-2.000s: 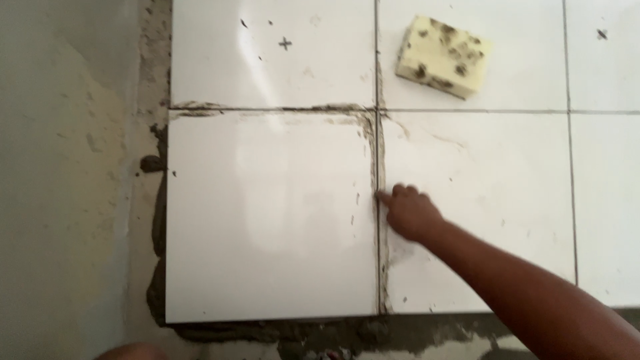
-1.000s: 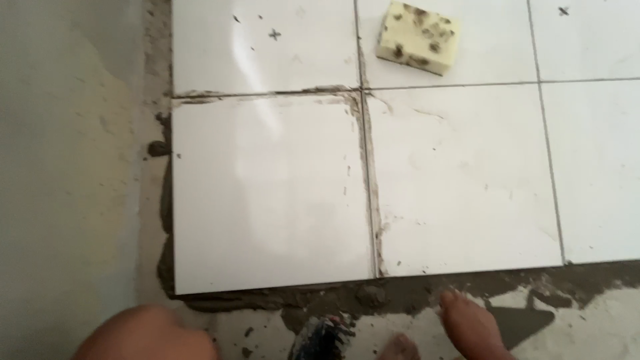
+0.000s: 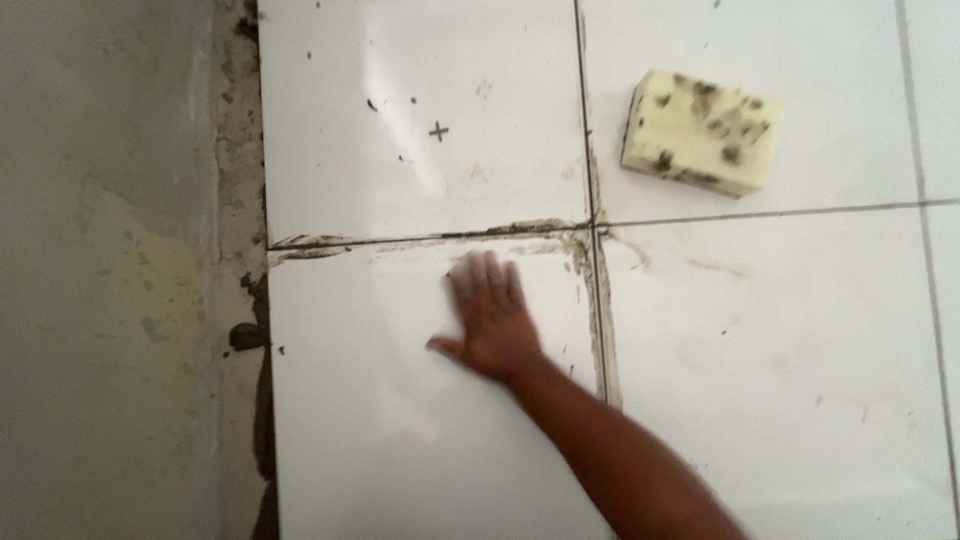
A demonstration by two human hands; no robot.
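Observation:
My right hand [image 3: 491, 319] is over a white floor tile [image 3: 375, 420] near its upper joint, fingers apart and pointing up the view; it holds nothing and is slightly blurred. Whether the palm rests on the tile cannot be told. Wet grey-brown mortar smears [image 3: 525, 226] run along the joint just beyond my fingertips and down the joint to the right of my forearm. A pale yellow sponge [image 3: 701, 135] with dark stains lies on the tile at the upper right, apart from my hand. My left hand is out of view.
A grey plastered wall [image 3: 105, 225] rises along the left. Between it and the tiles runs a rough strip [image 3: 238, 165] with dark mortar lumps [image 3: 246, 336]. A small tile spacer-like cross mark [image 3: 439, 131] shows on the upper left tile.
My right hand has come from the tiles' near edge, low in the earlier view, onto the tile with its fingers spread. Two seconds ago a fingertip was at the joint on the right. The view has shifted closer.

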